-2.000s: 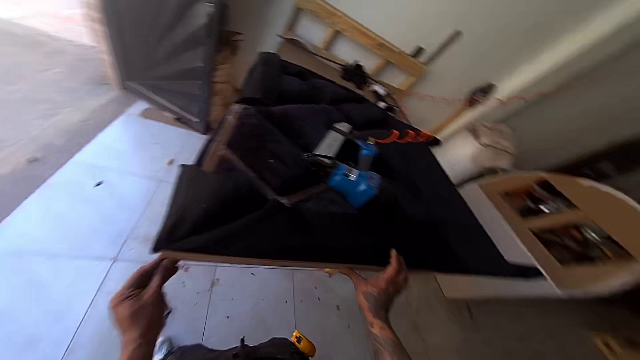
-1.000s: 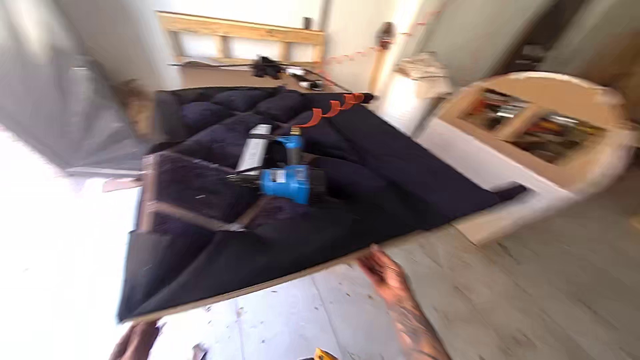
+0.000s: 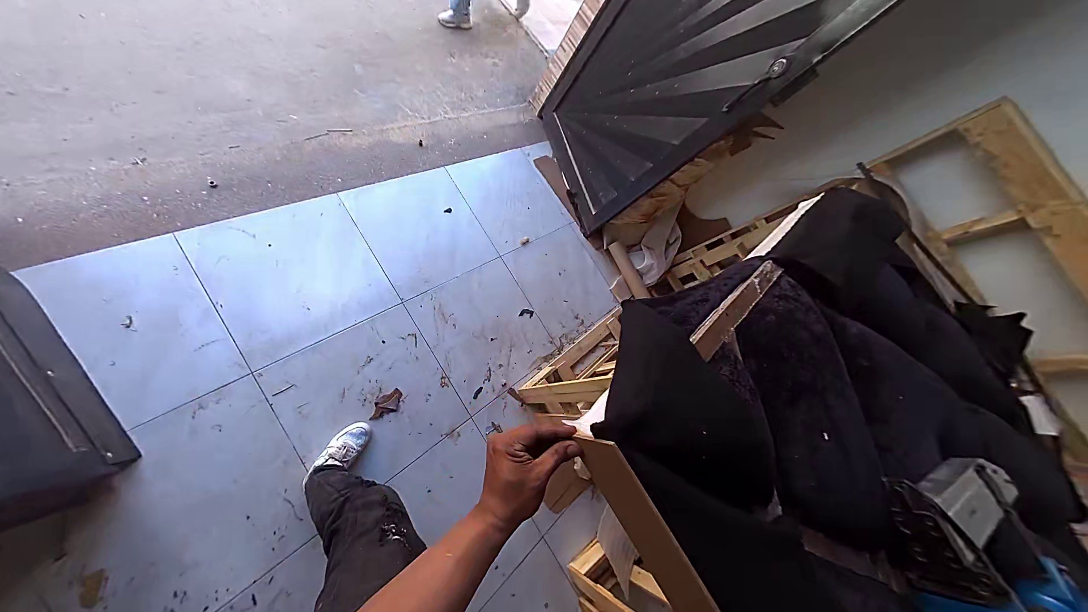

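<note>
My left hand pinches the near corner of a board between thumb and fingers, where some white padding pokes out. Black fabric covers the top of this piece, and dark velvety upholstery bulges beside it. A bare wooden strip lies across the upholstery. At the lower right rests a blue and grey power tool, partly cut off by the frame edge; a grey metal part sits beside it. My right hand is out of view.
Slatted wooden frames stand beneath the upholstered piece. A dark metal door is at the top, with a wooden frame against the wall. Debris dots the tiled floor. A dark object stands at left. Another person's shoe shows outside.
The view has swung left toward the doorway and floor. My left hand now grips the board's corner; my right hand, seen at the board's edge earlier, has left the view.
</note>
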